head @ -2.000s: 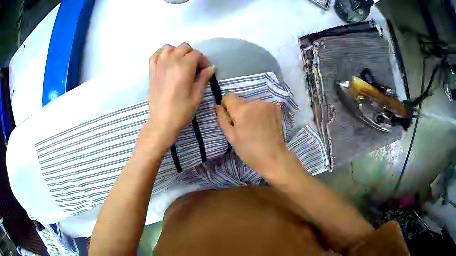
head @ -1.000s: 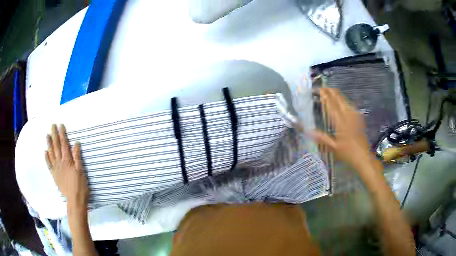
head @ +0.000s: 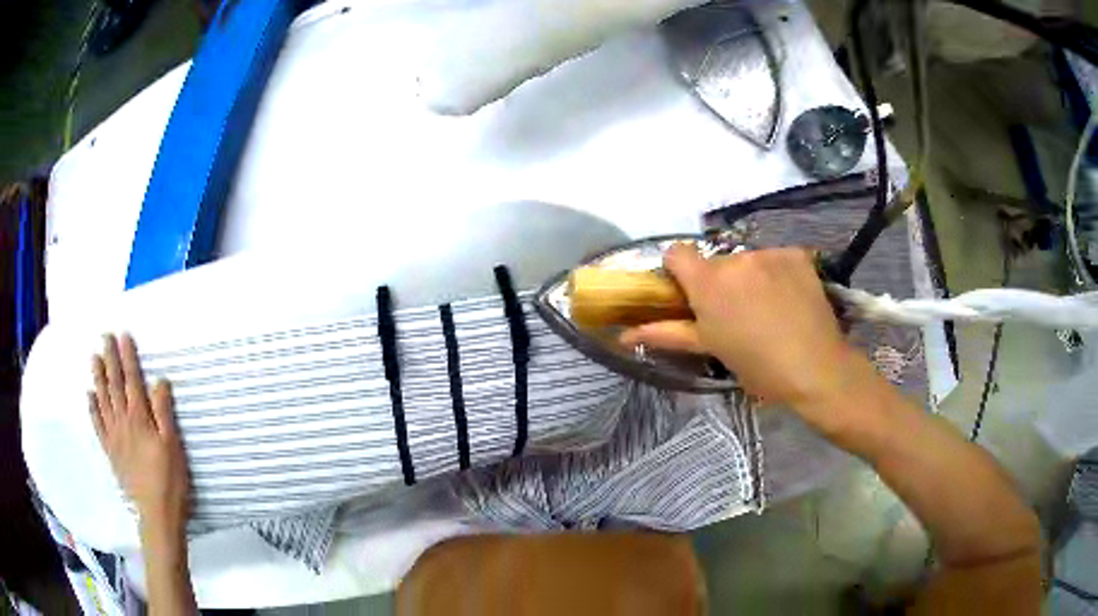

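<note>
A striped garment [head: 277, 415] lies flat on the padded board [head: 72, 361], with three black tapes [head: 455, 385] across it. My left hand [head: 142, 439] lies flat at the garment's left end, fingers slightly apart, holding nothing. My right hand [head: 759, 319] grips the wooden handle of the steam iron [head: 626, 295]. The iron's pointed tip faces left, over the garment's right end near the rightmost tape. I cannot tell whether its soleplate touches the cloth. Bunched striped cloth [head: 662, 469] lies below and to the right.
The worn rest pad [head: 843, 421] is at the right. A silvery pointed plate [head: 735, 78] and a round dark cup [head: 827, 141] are at the back right. A blue bar [head: 199, 157] is at the back left. A white wrapped hose [head: 987, 308] and dark cables run right from the iron.
My right hand has taken hold of the iron and brought it left from the rest pad onto the garment's right end. My left hand has gone from the tapes to the garment's left end.
</note>
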